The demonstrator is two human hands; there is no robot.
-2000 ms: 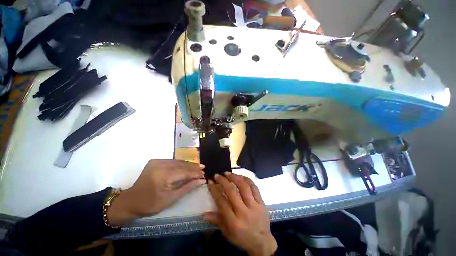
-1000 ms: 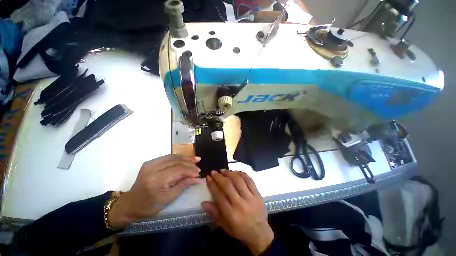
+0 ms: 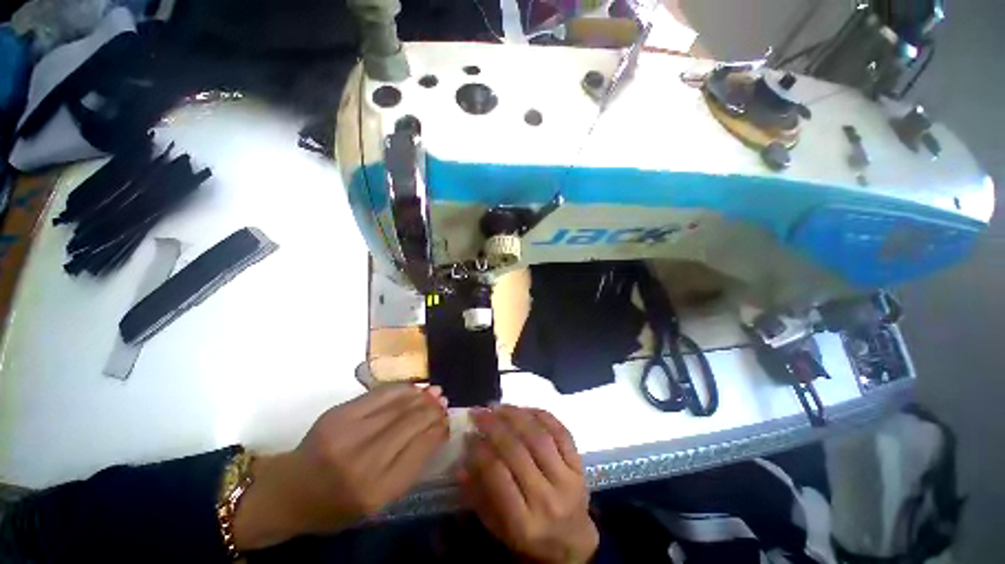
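A small black fabric panel (image 3: 463,355) lies lengthwise under the presser foot (image 3: 477,295) of the white and blue sewing machine (image 3: 661,209). My left hand (image 3: 369,446) has its fingertips together at the panel's near left corner. My right hand (image 3: 531,474) lies palm down, with curved fingertips at the near right corner. The fingers hide what they grip at the near edge; a pale patch shows between the hands. The needle point cannot be made out.
Black strips with grey edges (image 3: 193,289) lie left of the machine, a fanned bundle of black strips (image 3: 121,204) farther left. Under the arm are a pile of black pieces (image 3: 579,325) and scissors (image 3: 680,375). Dark cloth (image 3: 254,50) is heaped behind; a ruler-marked edge (image 3: 705,452) runs in front.
Both hands have drawn slightly towards me from the machine, the left more, and less of the panel is covered by fingers. The camera view has shifted slightly.
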